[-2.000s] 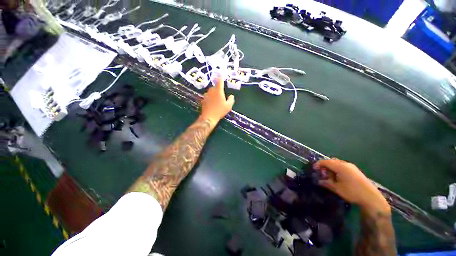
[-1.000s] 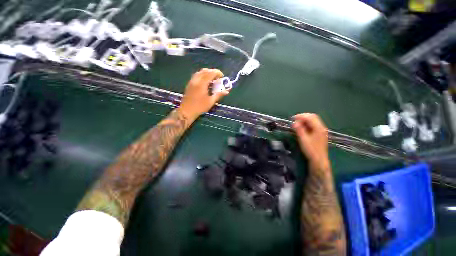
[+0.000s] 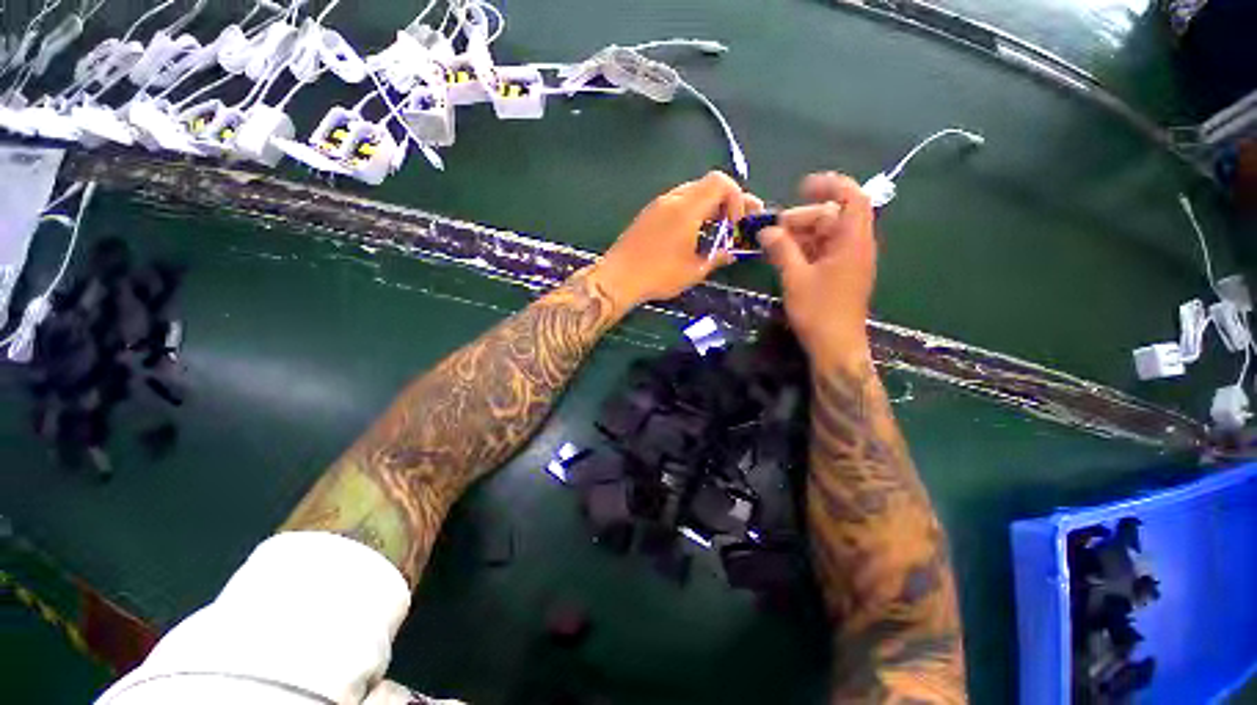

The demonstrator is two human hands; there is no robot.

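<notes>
My left hand (image 3: 678, 237) holds a white adapter unit (image 3: 722, 243) above the dark worn rail. My right hand (image 3: 831, 259) is close beside it, with a small black piece (image 3: 757, 226) between its fingertips at the adapter's open side. The fingers hide most of the adapter and whether the piece is inside it. A white cord with a small tied bundle (image 3: 878, 190) shows behind my right hand. A heap of flat black pieces (image 3: 689, 461) lies just below my hands, a few with shiny faces.
White adapters with cords (image 3: 361, 141) lie in a long row beyond the rail (image 3: 455, 251) at upper left. More adapters (image 3: 1161, 361) lie at far right. A blue bin (image 3: 1044, 606) with black pieces stands at lower right. Another black heap (image 3: 99, 361) lies at left.
My right hand has moved up from the rail to the adapter, and a black piece now shows at its fingertips. My left hand has moved right with the adapter. The view has shifted.
</notes>
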